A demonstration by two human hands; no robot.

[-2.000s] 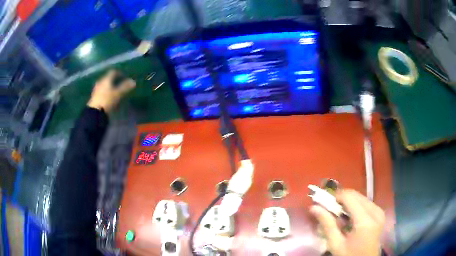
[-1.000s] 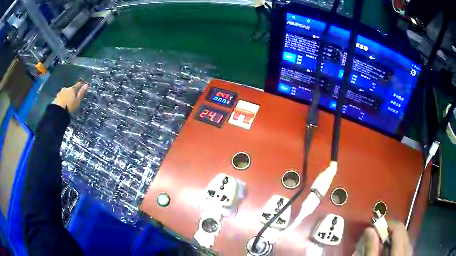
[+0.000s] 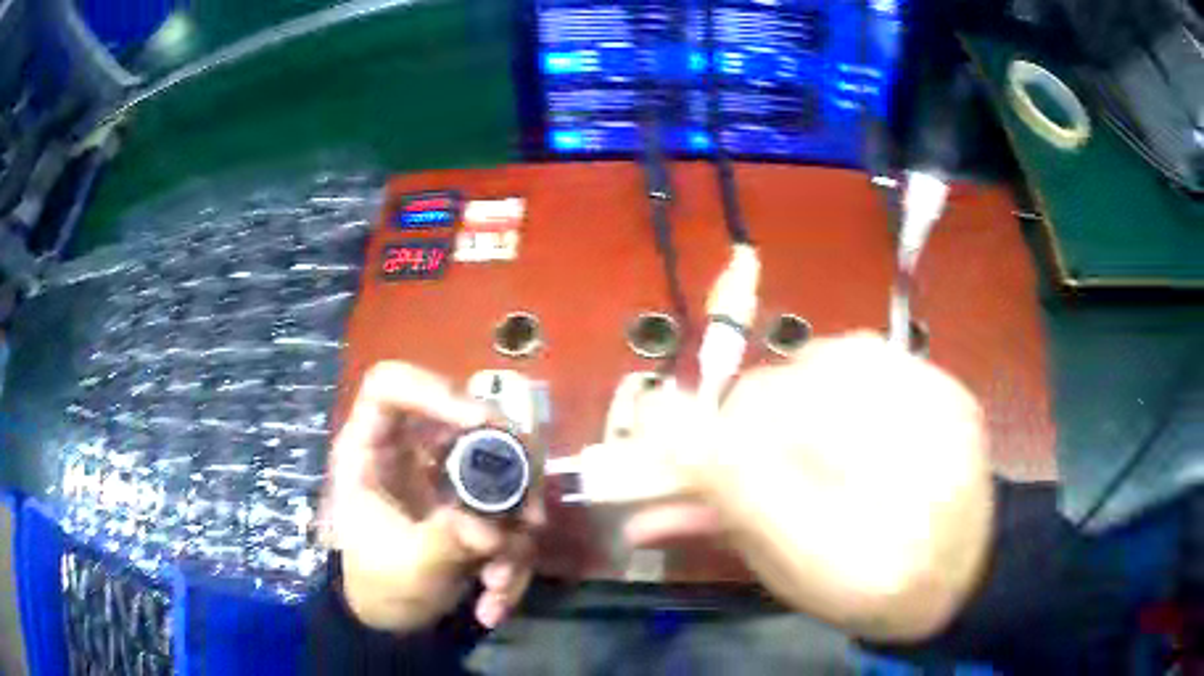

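Observation:
My left hand (image 3: 409, 508) holds a short dark cylinder, likely a car charger (image 3: 490, 470), with its round, pale-rimmed port face turned up. My right hand (image 3: 832, 482) pinches a white USB plug (image 3: 601, 472). The plug's metal tip points left at the charger, close beside it; I cannot tell whether they touch. Both hands are over the front of the reddish-brown test box (image 3: 594, 277). They hide most of the AC outlets and the lower sockets.
A clear blister tray (image 3: 211, 383) lies left of the box. The touchscreen (image 3: 713, 79) stands behind. Dark cables and a white connector (image 3: 730, 310) hang over the box. A white cable (image 3: 920, 218) hangs at right. A tape roll (image 3: 1050, 103) lies on a green board, with blue bins (image 3: 244, 627) lower left.
My left hand has come from over the tray to the box front and now holds the charger. My right hand has moved left with the white plug. The view has shifted.

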